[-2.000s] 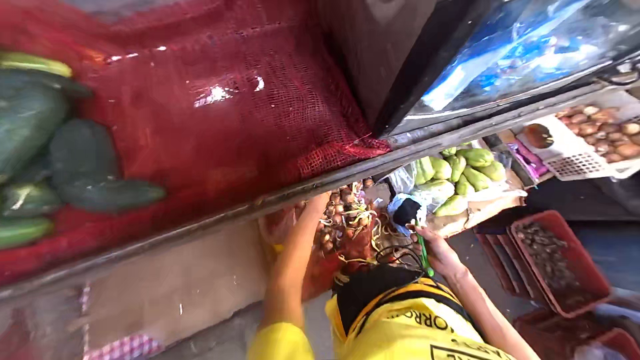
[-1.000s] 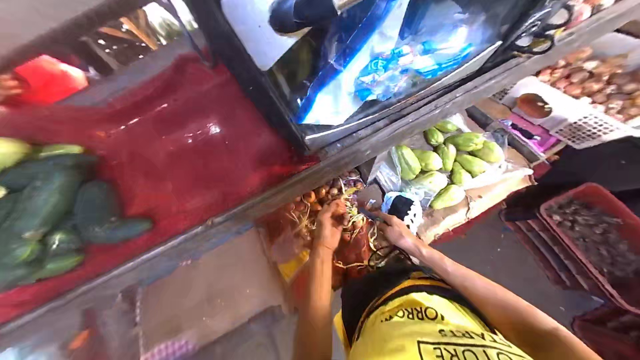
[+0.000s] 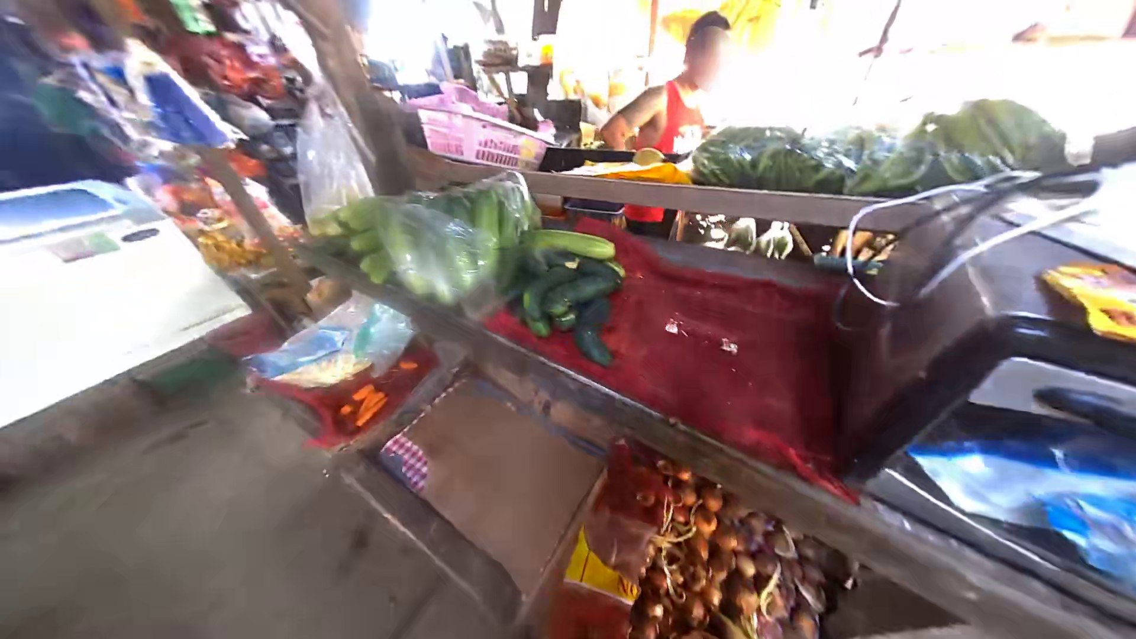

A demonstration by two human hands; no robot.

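Note:
Neither of my hands shows in the head view now. Several small brown and purplish onions [image 3: 701,550] lie in a heap at the lower middle, with pale dry stalks among them. Dark green cucumbers [image 3: 572,293] are piled at the left end of a red mesh cloth [image 3: 719,355] on the stall's upper shelf. Left of them, long green vegetables [image 3: 444,235] sit partly under clear plastic. The picture is somewhat blurred.
A wooden rail [image 3: 657,413] edges the upper shelf. Below it are a cardboard-lined tray [image 3: 506,470] and a red-lined box with orange carrot-like pieces [image 3: 366,404]. A black-framed case [image 3: 1003,444] stands at right. Beyond the stall, a person in a red top [image 3: 679,115] is near leafy greens [image 3: 799,155].
The view has swung up and left over the stall. Both hands, earlier near the onions, have gone out of view, as have the pale green chayotes.

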